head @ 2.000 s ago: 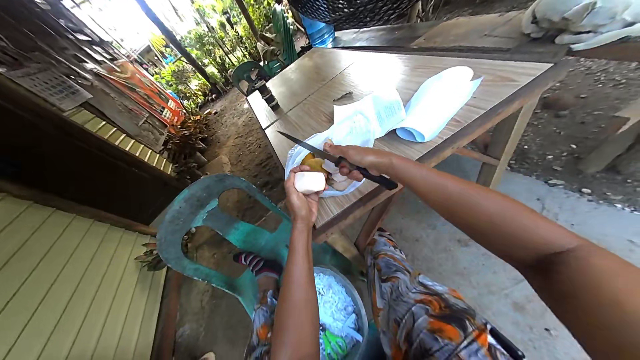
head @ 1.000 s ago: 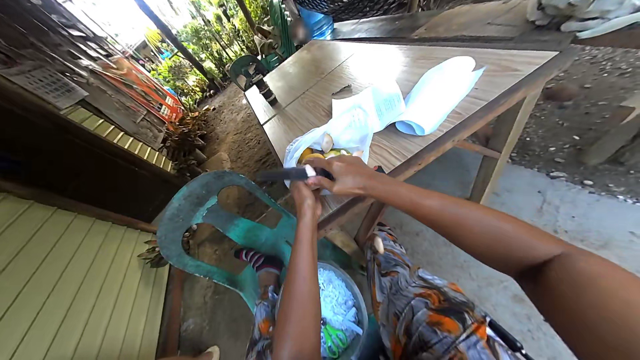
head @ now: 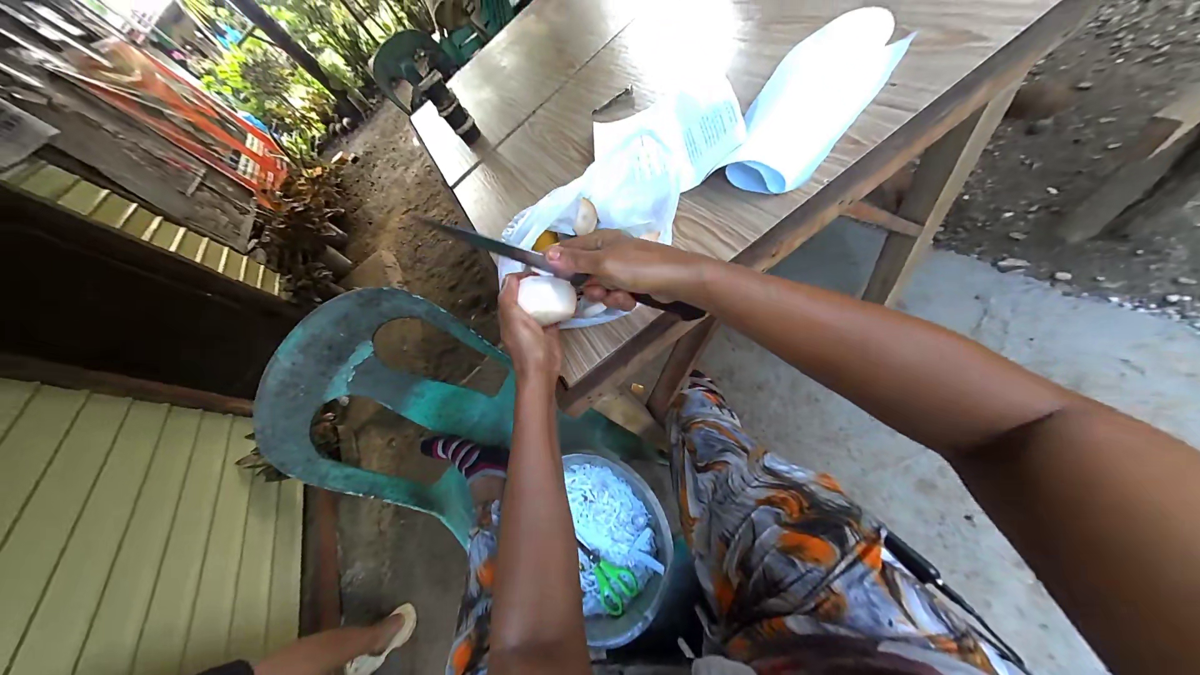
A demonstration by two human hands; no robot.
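Observation:
My left hand [head: 531,330] holds a pale, peeled-looking root vegetable or fruit [head: 547,300] near the table's corner. In my right hand [head: 633,270] is a long knife [head: 502,247] with a dark handle; its blade points to the upper left, just above the pale piece. Behind both hands a white plastic bag [head: 630,178] lies on the wooden table [head: 553,70], holding a yellow item [head: 546,241] and pale pieces [head: 586,217]. My right hand partly hides the bag's contents.
Rolled light-blue paper [head: 806,103] lies on the table. A green plastic chair [head: 375,384] stands at left. Between my legs is a basin [head: 647,614] of shredded white material with green-handled scissors [head: 614,586]. Another person's foot [head: 386,637] shows at the bottom left.
A second ago my hands were close together, with the knife across the left hand and the pale piece mostly hidden. Now the piece shows plainly and the blade is angled up and left.

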